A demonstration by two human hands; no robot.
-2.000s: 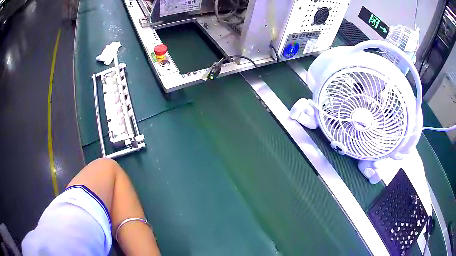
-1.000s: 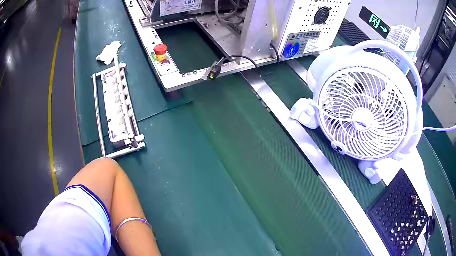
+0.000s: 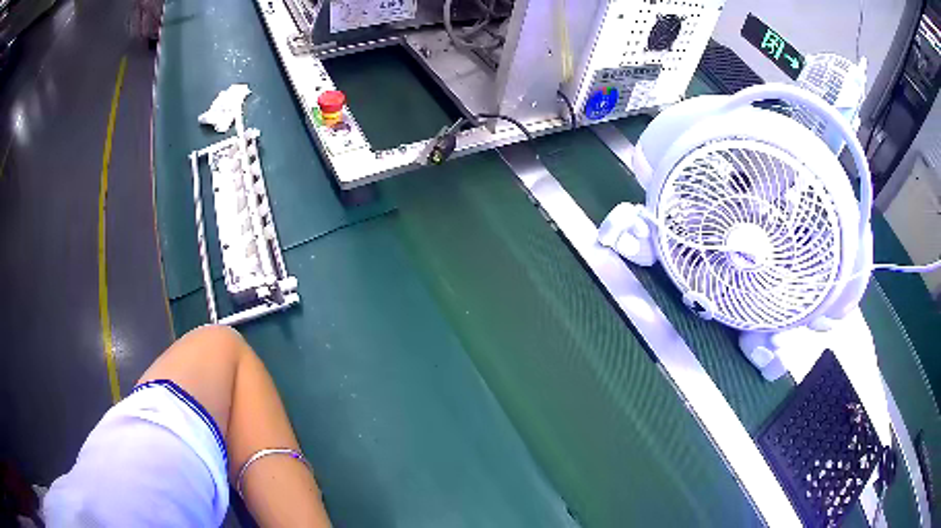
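Neither hand is in the picture. A bent bare arm with a white sleeve and a bracelet shows at the lower left, and its forearm runs off the bottom edge. Nearest in front, a white-silver clamping fixture (image 3: 239,222) with a row of clips lies on the green bench surface, just beyond the elbow. A black parts tray (image 3: 815,438) with rows of holes and small pale pieces in many of them lies at the lower right.
A white desk fan (image 3: 751,239) stands at the right. A machine frame with a red emergency stop button (image 3: 331,102) is at the top. A crumpled white wipe (image 3: 225,107) lies by the fixture. A metal rail (image 3: 660,335) runs along the belt (image 3: 537,340).
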